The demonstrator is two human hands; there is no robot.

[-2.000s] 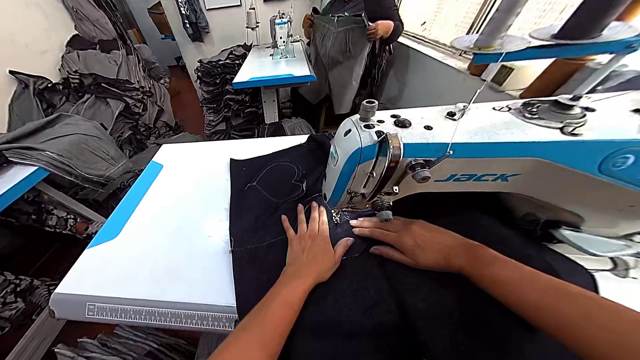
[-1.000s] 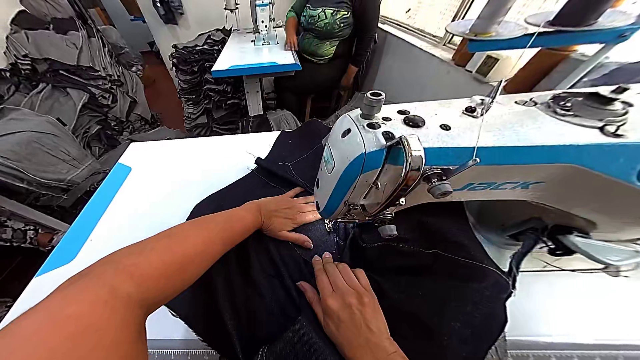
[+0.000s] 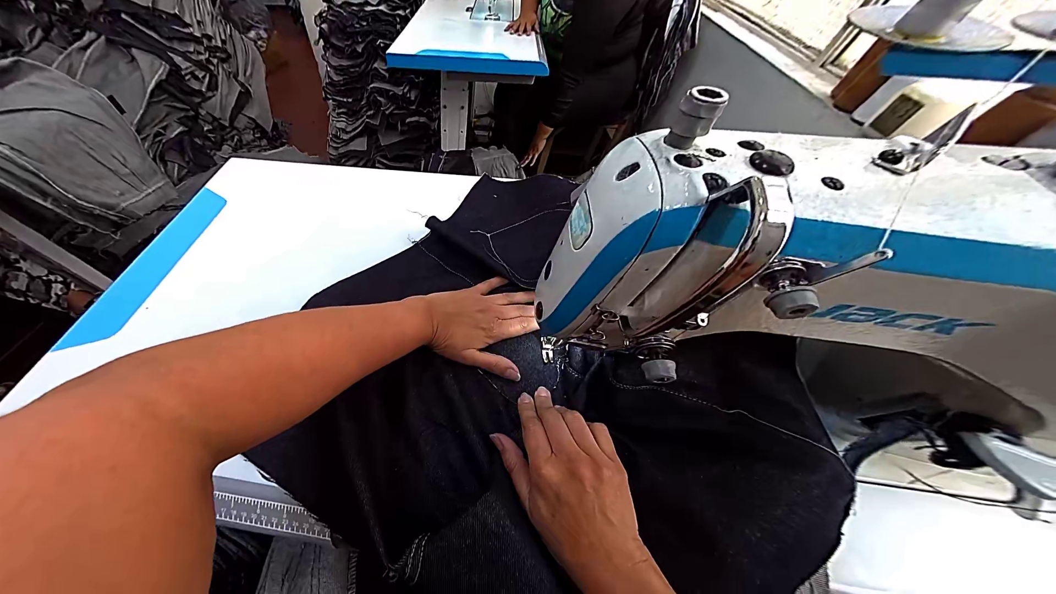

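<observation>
Dark denim fabric with light stitching lines lies spread under the head of a white and blue Jack sewing machine. The presser foot rests at a lighter blue denim patch. My left hand lies flat on the cloth, just left of the foot, fingers apart and fingertips beside the machine head. Nearer to me, my right hand rests on the fabric below the foot, its fingertips on the cloth. Neither hand grips anything. The needle is too small to make out.
A white table with blue trim and a ruler strip carries the machine. Piles of grey garments stand at the left, with stacked dark cloth behind. Beyond, a person sits at another sewing table.
Since two seconds ago the fabric has been turned, and my left arm now reaches across from the left. Over the last second both hands stay near the foot. The co-worker no longer holds up grey trousers.
</observation>
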